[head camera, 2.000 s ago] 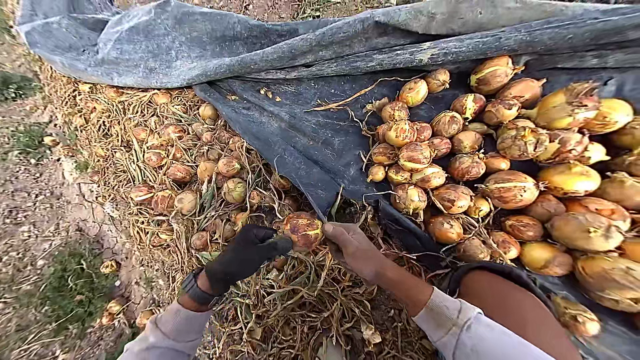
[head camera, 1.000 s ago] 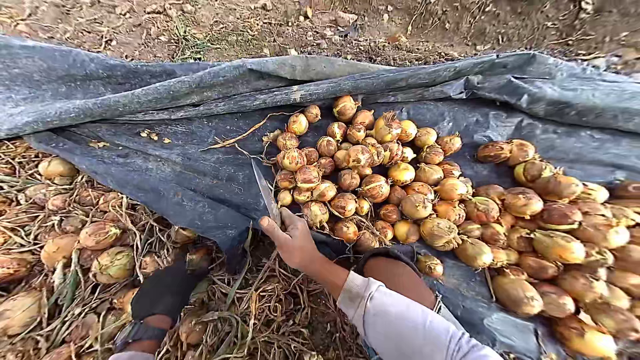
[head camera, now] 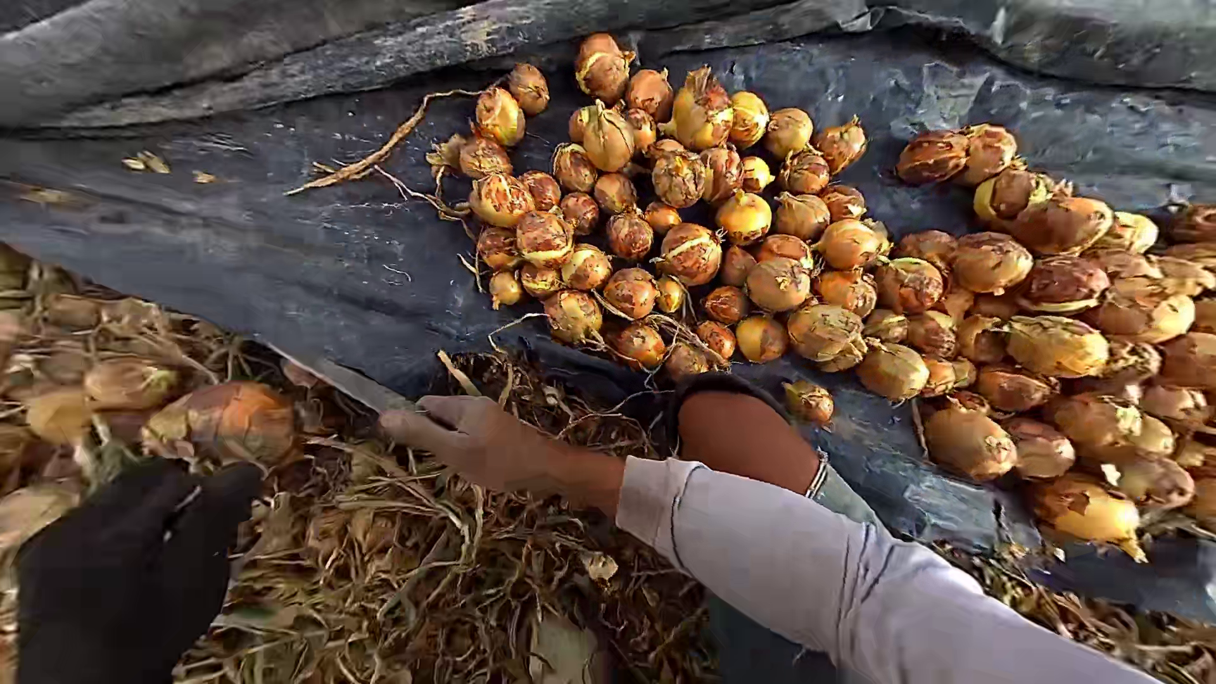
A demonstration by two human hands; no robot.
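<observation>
My right hand (head camera: 465, 437), bare and in a light long sleeve, is closed around a knife (head camera: 337, 380) whose blade points up and left, along the edge of the dark plastic sheet. At the lower left my left hand (head camera: 133, 570), in a black glove, is blurred, close below a large onion (head camera: 233, 420) that lies among the dry stalks. Whether the glove touches that onion or another cannot be made out. Beyond my right hand, a pile of onions (head camera: 684, 247) with trimmed tops rests on the dark plastic sheet (head camera: 285, 256).
A second heap of larger onions (head camera: 1054, 347) adjoins the pile on the right. My bent knee (head camera: 746, 442) is at the sheet's near edge. Dry onion stalks (head camera: 408, 570) cover the ground below. A loose root strand (head camera: 380, 147) lies on the sheet, which is folded along the back.
Two seconds ago my hands met at an onion; it is no longer between them. Since one second ago, the knife has moved from beside the pile to the sheet's near edge. The view has shifted.
</observation>
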